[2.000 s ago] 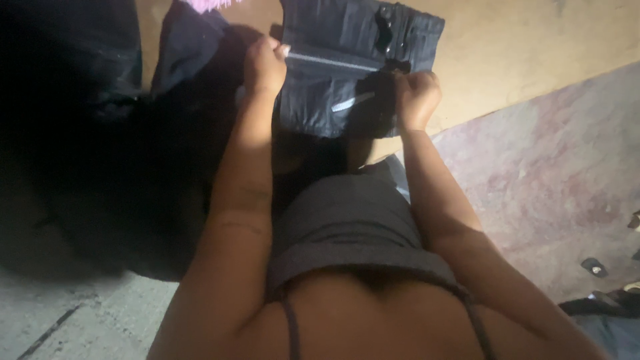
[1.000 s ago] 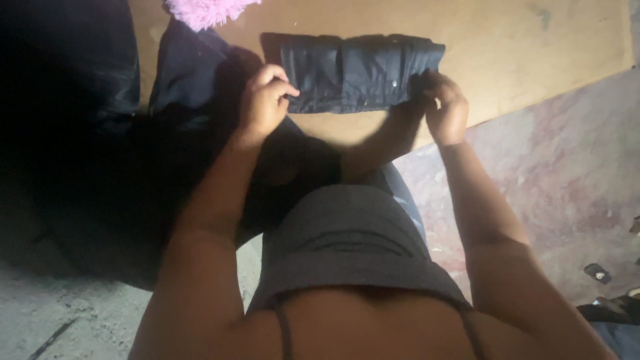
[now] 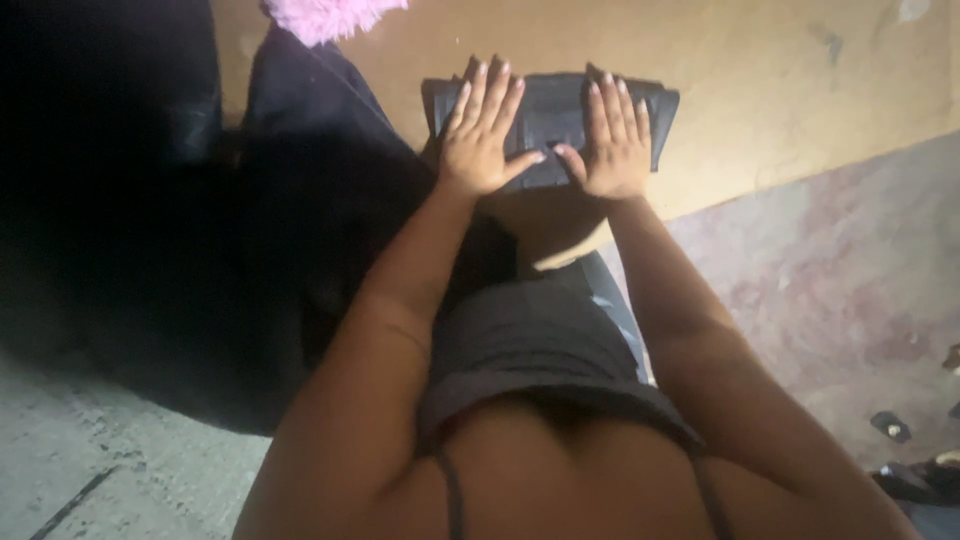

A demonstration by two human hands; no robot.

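A folded dark garment [image 3: 551,112], with a slight sheen, lies as a flat rectangle on a tan board surface. My left hand [image 3: 481,139] rests palm down on its left part, fingers spread and pointing away from me. On the right part my right hand [image 3: 615,142] lies flat in the same way. The two thumbs point at each other over the middle of the cloth, with a small gap between them. Neither hand grips anything. The palms hide parts of the garment.
The tan board [image 3: 757,105] extends behind and to the right. Large dark cloth [image 3: 187,247] fills the left side, beside a fluffy pink item [image 3: 330,15] at the top. A worn, stained floor [image 3: 840,262] shows at the right, with a small dark object [image 3: 890,426] on it.
Two seconds ago the garment was spread larger, its edges held in both hands; one second ago it was a narrower strip between them. Both hands have let go of the edges and now lie flat on it.
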